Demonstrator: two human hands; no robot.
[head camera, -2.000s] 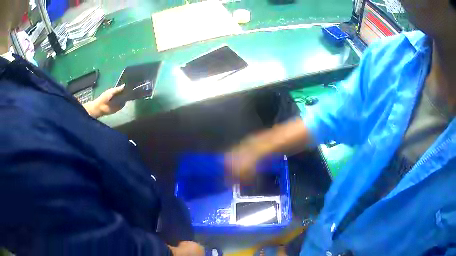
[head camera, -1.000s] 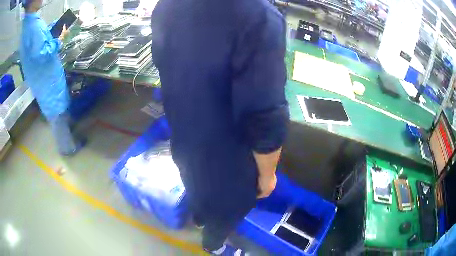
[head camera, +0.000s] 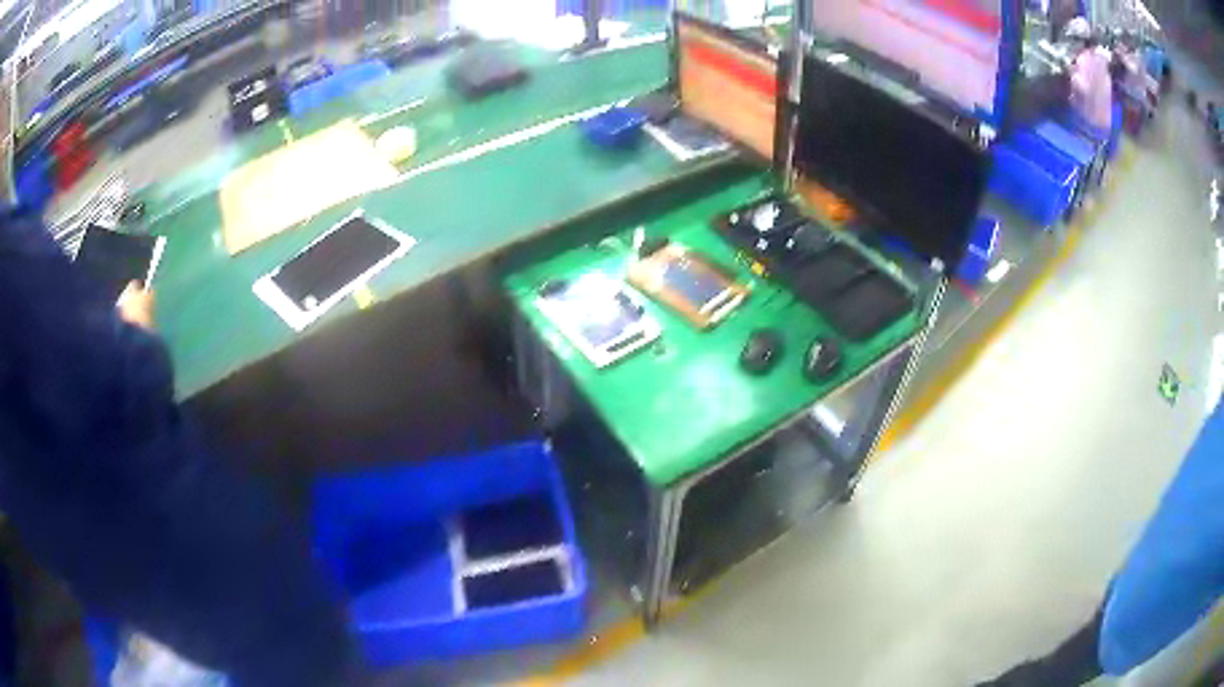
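Note:
Neither of my hands is in view. In front of me, a green-topped side table (head camera: 644, 430) holds a white-framed flat device (head camera: 600, 320) and a brown-framed one (head camera: 689, 285). Two black mice (head camera: 761, 352) lie near its right side, by a black keyboard (head camera: 765, 235). A blue crate (head camera: 389, 631) stands on the floor to the left. White-edged dark flat units (head camera: 513, 583) lie in its right part. A white-framed tablet (head camera: 336, 265) lies on the long green bench (head camera: 470, 201).
A person in dark blue (head camera: 121, 456) stands at the left, a hand (head camera: 136, 305) at a dark tablet (head camera: 113, 258). A light-blue sleeve (head camera: 1175, 557) enters at right; whose is unclear. Monitors (head camera: 886, 154) stand behind the side table. A yellow floor line (head camera: 993, 336) runs beyond it.
The view has swung right; the side table and crate now sit further left in the picture. The person in dark blue is at the left edge. More light-blue sleeve shows at right.

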